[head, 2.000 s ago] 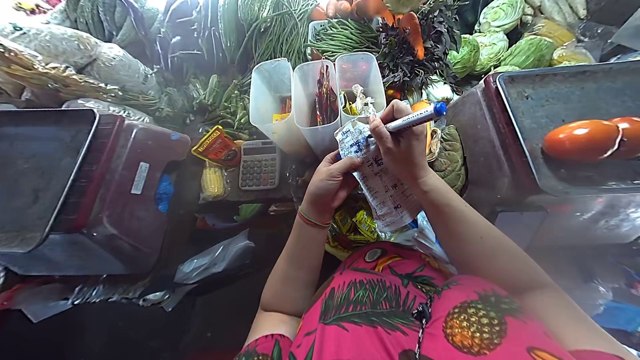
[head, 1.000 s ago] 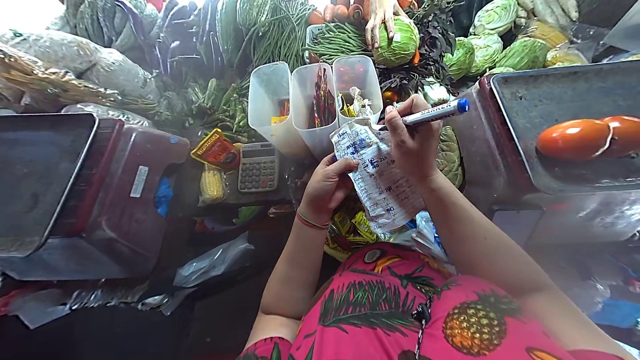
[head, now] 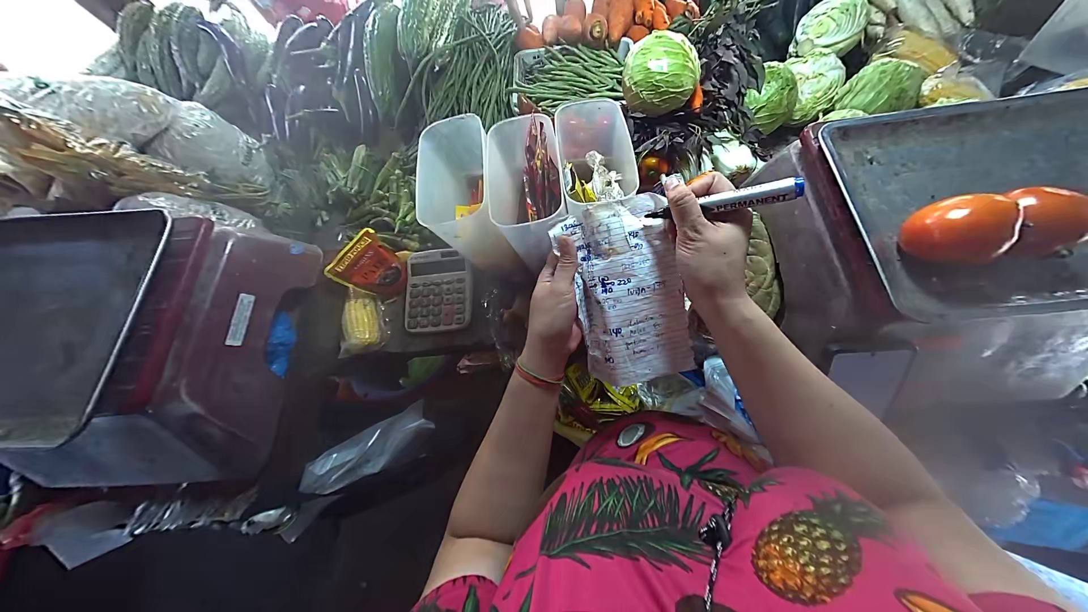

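My left hand [head: 557,306] pinches the left edge of a creased, lined sheet of paper [head: 637,306] covered in blue and dark handwriting. In my right hand [head: 714,242] is a permanent marker [head: 748,197], its dark tip resting at or just over the upper right of the sheet and its blue end pointing right. The right fingers also seem to touch the paper's upper right edge. Beyond the sheet stand several translucent plastic bins [head: 450,170] with packets inside. A grey calculator [head: 438,291] lies left of my left hand, beside a red packet [head: 365,263] and a bagged corn cob [head: 363,321].
A weighing scale with a metal tray [head: 867,195] holding red-orange vegetables stands right; another tray-topped scale [head: 76,323] stands left. A round cabbage [head: 661,72] sits by green beans [head: 574,76] behind the bins. Carrots, eggplants and more cabbages line the back. Yellow packets [head: 595,391] lie below the paper.
Another person's hand, on the round cabbage one second ago, is gone, and the cabbage stays beside the beans. The paper was tilted and partly covered two seconds ago; more of it shows now.
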